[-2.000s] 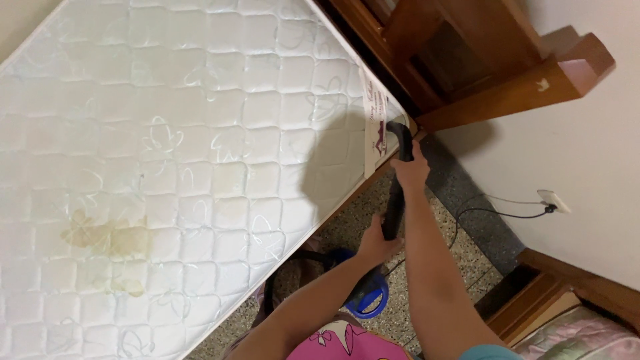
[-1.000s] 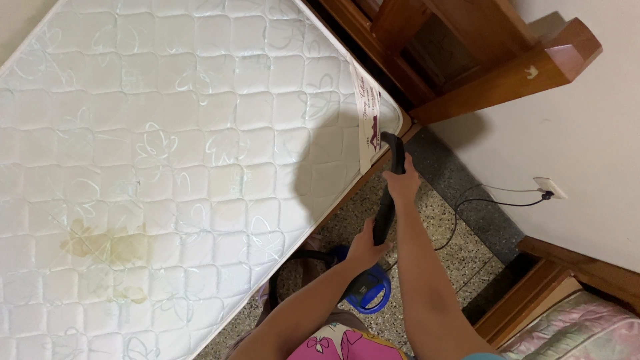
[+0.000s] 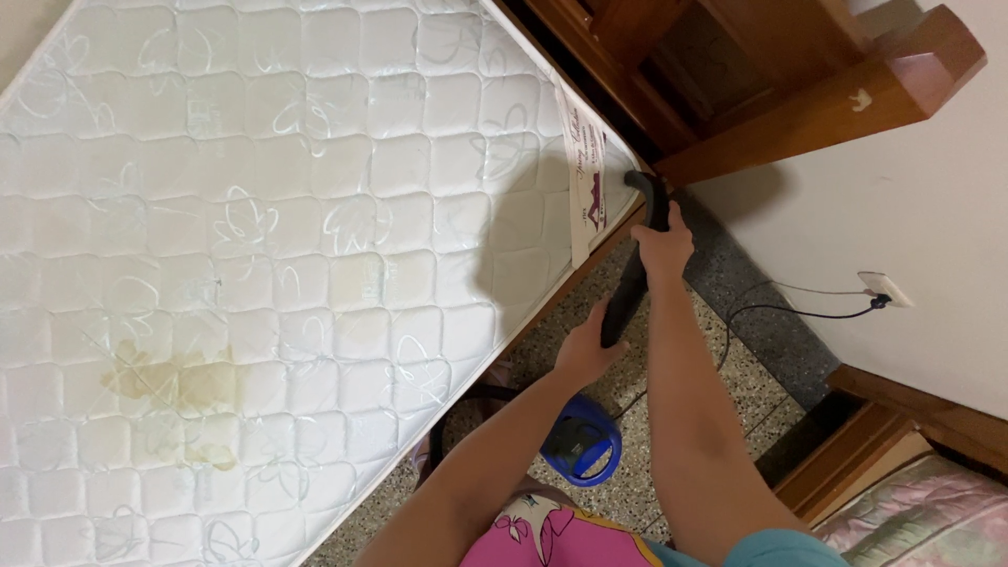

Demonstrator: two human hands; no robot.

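A black vacuum cleaner wand (image 3: 628,295) runs between my two hands, its curved tip on the corner of a white quilted mattress (image 3: 331,236), beside a sewn label strip (image 3: 587,185) bearing writing. My right hand (image 3: 665,240) is closed around the upper part of the wand. Lower down, my left hand (image 3: 591,346) grips its bottom end. On the floor under my left forearm stands a blue and dark vacuum cleaner (image 3: 583,442), partly hidden by the arm. Yellow-brown stains (image 3: 177,382) mark the mattress at the lower left.
A wooden bed frame with a thick post (image 3: 819,110) rises beyond the mattress corner. A black cord runs across the speckled floor (image 3: 740,409) to a wall socket (image 3: 886,289). At the lower right is another wooden frame with a patterned cushion or mattress (image 3: 921,512).
Both hands stay on the wand while its tip shifts slightly about the mattress corner. More of the blue vacuum cleaner shows than two seconds ago.
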